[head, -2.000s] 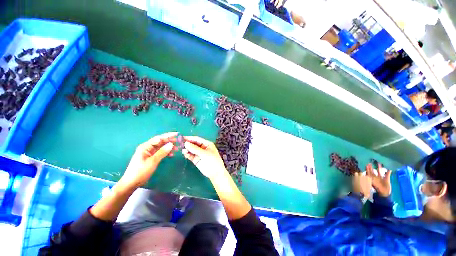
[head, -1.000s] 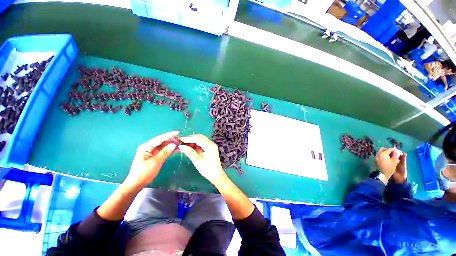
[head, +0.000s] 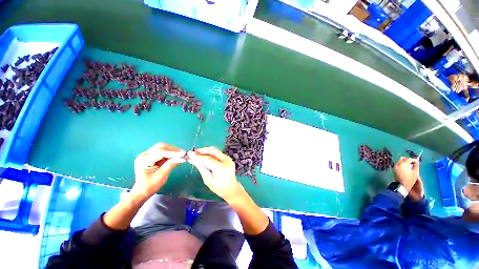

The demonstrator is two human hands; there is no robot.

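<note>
My left hand [head: 153, 167] and my right hand [head: 214, 167] meet fingertip to fingertip over the bench's near edge. Between them they pinch a small dark moulded part [head: 186, 156], mostly hidden by the fingers. A dense heap of loose dark parts [head: 245, 128] lies beyond and right of my right hand. Chunkier dark parts [head: 126, 86] lie in loose rows on the green surface, up and left of my hands. A white sheet [head: 299, 152] lies against the heap's right side, with two small dark parts [head: 334, 165] near its right edge.
A blue tote [head: 50, 94] with dark parts on a pale liner stands at the left. The conveyor belt [head: 294, 79] runs behind the bench, with a blue tray [head: 202, 11] beyond. At right, a person in blue workwear [head: 378, 236] works beside a smaller dark pile [head: 375, 157].
Both hands stay together at nearly the same place, with the fingers shifted around the small part. The view has tilted slightly. The neighbour's hands have moved closer together.
</note>
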